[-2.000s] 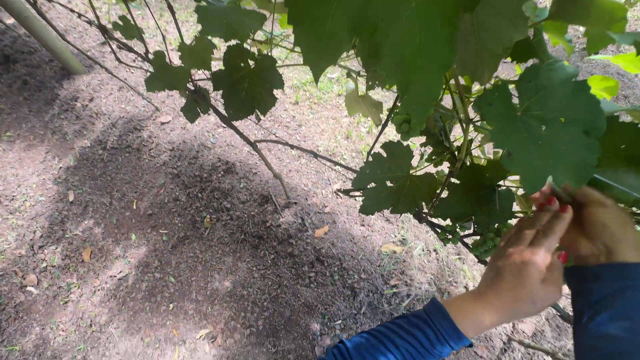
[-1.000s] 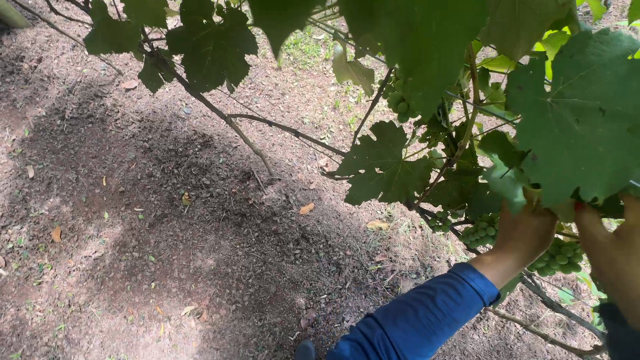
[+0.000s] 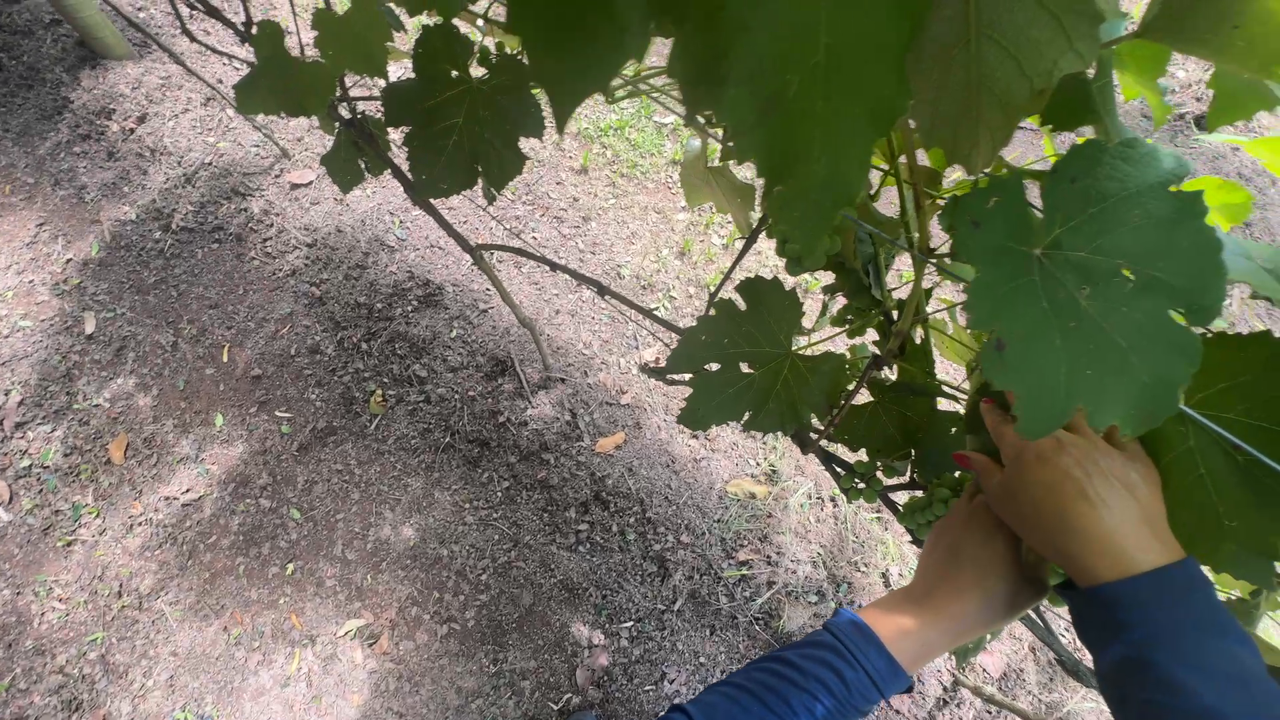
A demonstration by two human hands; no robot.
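Note:
At the right of the view, my left hand (image 3: 975, 565) reaches up among grapevine leaves, its fingers hidden behind my right hand and the foliage. My right hand (image 3: 1080, 495) lies over it, with thumb and forefinger close together near a vine shoot; its other fingertips go under a broad grape leaf (image 3: 1095, 280). What either hand holds is hidden. A bunch of small green grapes (image 3: 930, 505) hangs just left of my hands, with a few more green grapes (image 3: 862, 482) beside it. Another lobed leaf (image 3: 765, 360) is farther left.
A thin bare vine cane (image 3: 440, 215) slants across the upper left, with a side branch running right. Large leaves (image 3: 800, 90) overhang the top. A wire (image 3: 1230, 438) passes at the right edge. Below lies mulched soil (image 3: 400, 500) with dry leaves; a pole (image 3: 92, 25) stands top left.
One second ago my hands were apart, with green grapes between and below them; now my right hand has come left over my left hand.

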